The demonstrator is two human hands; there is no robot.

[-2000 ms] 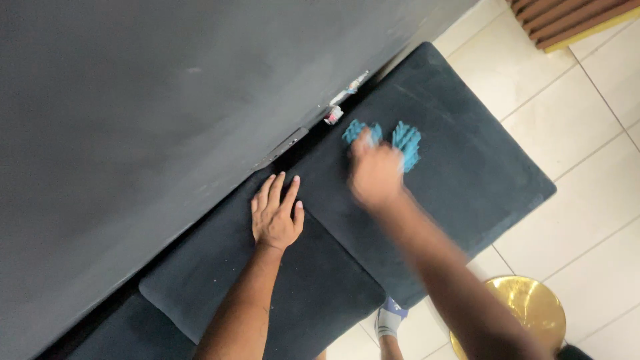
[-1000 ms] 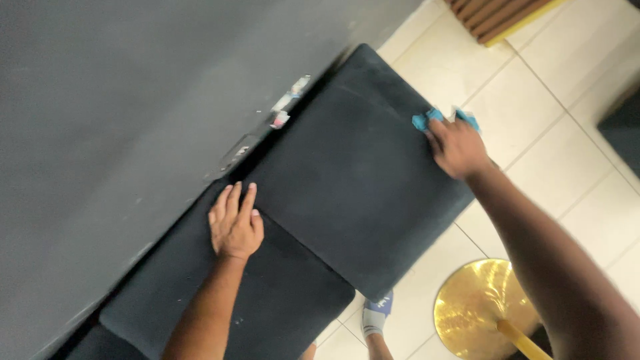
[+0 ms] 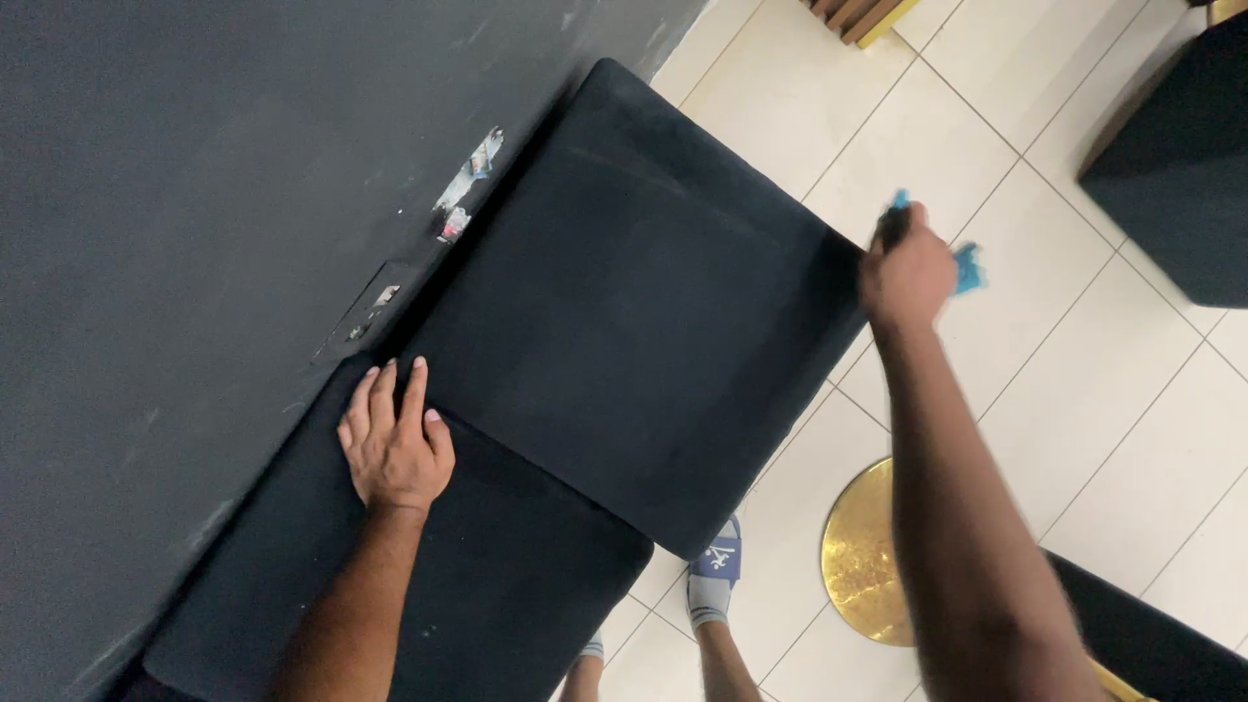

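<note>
Two dark upholstered seat cushions stand side by side along a grey wall; the farther cushion [image 3: 624, 302] has faint pale marks, and the nearer cushion [image 3: 487, 575] bears a few light specks. My left hand [image 3: 398, 439] lies flat with fingers apart on the nearer one, by the seam between the two and close to the wall. At the farther cushion's right corner is my right hand [image 3: 909, 268], gripping a blue cloth [image 3: 968, 269] whose ends stick out on both sides of the fist. A dark patch beside the fingers is too blurred to name.
The grey wall [image 3: 244, 195] has peeled paint and a damaged socket plate [image 3: 370, 307]. A round gold table base [image 3: 863, 556] stands on the tiled floor [image 3: 1053, 341]. A dark upholstered seat [image 3: 1180, 185] is at right, a slatted wooden piece [image 3: 858, 15] at top. A slippered foot [image 3: 717, 565] shows below.
My right hand has moved with the blue cloth from the wall side of the farther cushion across to its right corner. My left hand remains on the nearer cushion beside the seam.
</note>
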